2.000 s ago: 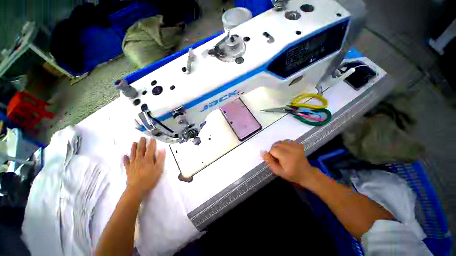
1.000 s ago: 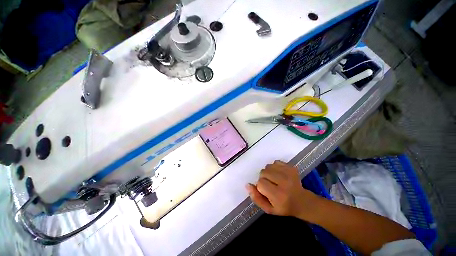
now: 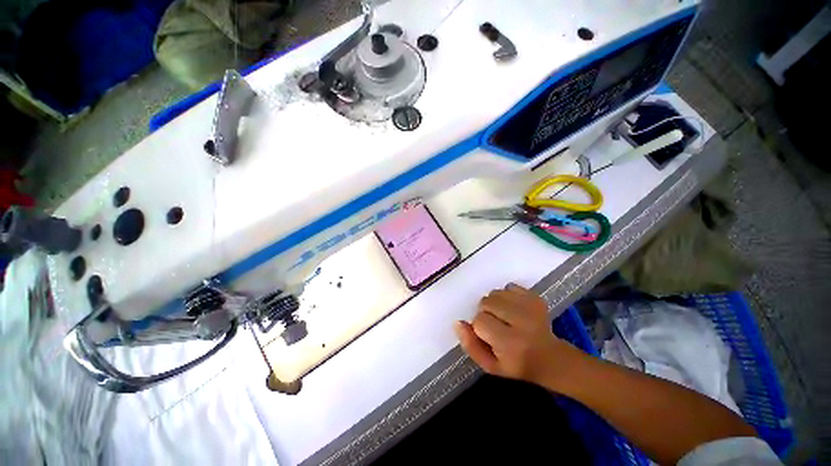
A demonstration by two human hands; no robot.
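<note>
The white sewing machine [image 3: 301, 200] with a blue stripe fills the left and middle of the view. White cloth [image 3: 205, 410] lies flat at the lower left, below the curved metal loop [image 3: 137, 373] at the machine's left end. A smartphone [image 3: 421, 248] with a lit pink screen lies under the machine arm. Scissors [image 3: 547, 214] with a yellow and a green handle loop lie right of the phone, blades pointing left. My right hand [image 3: 506, 335] rests curled at the table's front edge, with nothing visible in it. My left hand is out of the picture.
The grey ribbed table edge [image 3: 592, 259] runs up to the right. A blue basket [image 3: 756, 364] with white cloth stands below it. Layered white cloth [image 3: 32, 364] lies far left. A dark device with a white cable [image 3: 661, 136] sits at the table's right end.
Two seconds ago my left hand lay flat on the white cloth; it has left the view. The view has moved closer to the machine. My right hand stays curled near the edge.
</note>
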